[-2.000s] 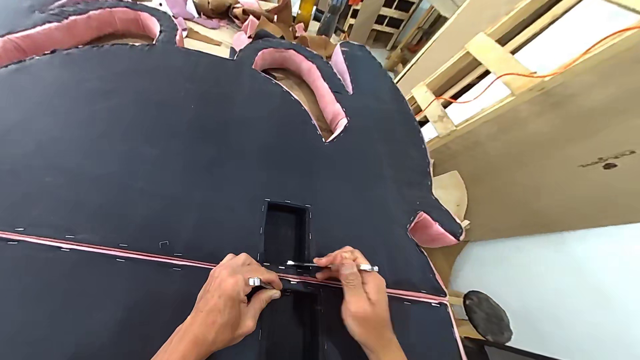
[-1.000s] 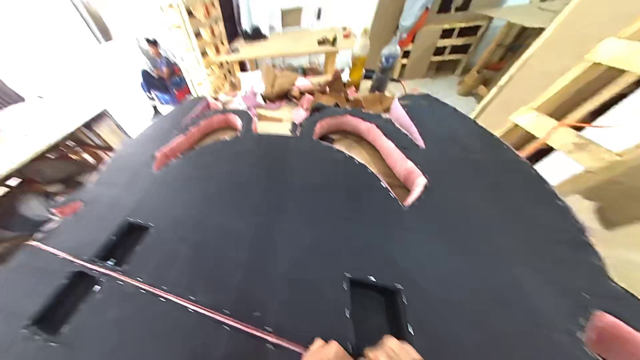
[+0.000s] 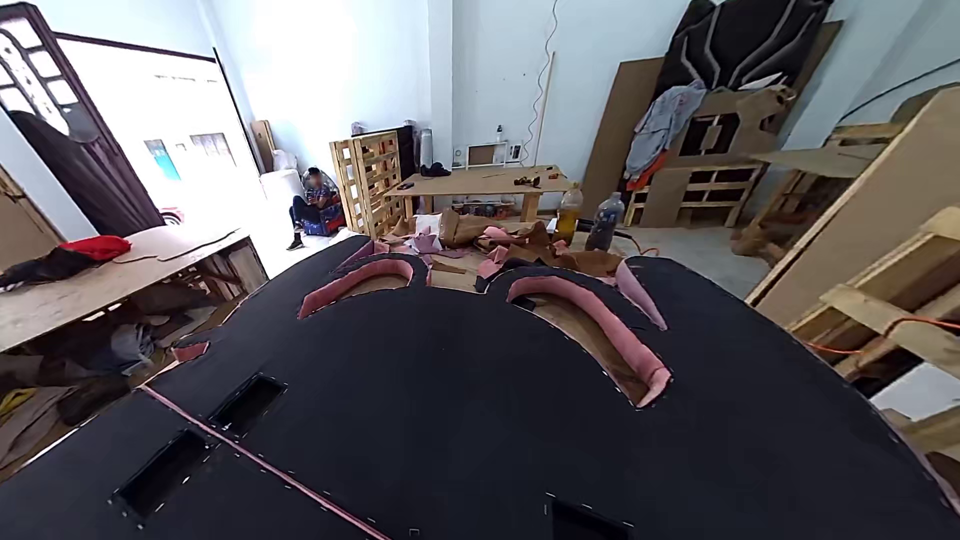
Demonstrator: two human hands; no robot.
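Observation:
Neither of my hands shows in the head view now. A large panel covered in black fabric (image 3: 450,390) fills the lower part, its fabric held by staples. Pink foam strips (image 3: 592,307) line the curved cut-outs near its far edge. A pink seam (image 3: 285,474) runs across the left part, between two rectangular recesses (image 3: 251,405). Another rectangular recess (image 3: 589,525) is cut off by the bottom edge of the view.
Fabric and foam scraps (image 3: 517,244) lie beyond the panel, beside two plastic bottles (image 3: 604,221). A wooden table (image 3: 484,182) stands behind. A person (image 3: 315,206) sits by the doorway. Left is a workbench (image 3: 150,274); right, wooden frames and boards (image 3: 885,202).
The view has swung up toward the room. Both hands, earlier at the seam near a recess, one with a thin tool, have gone out of view.

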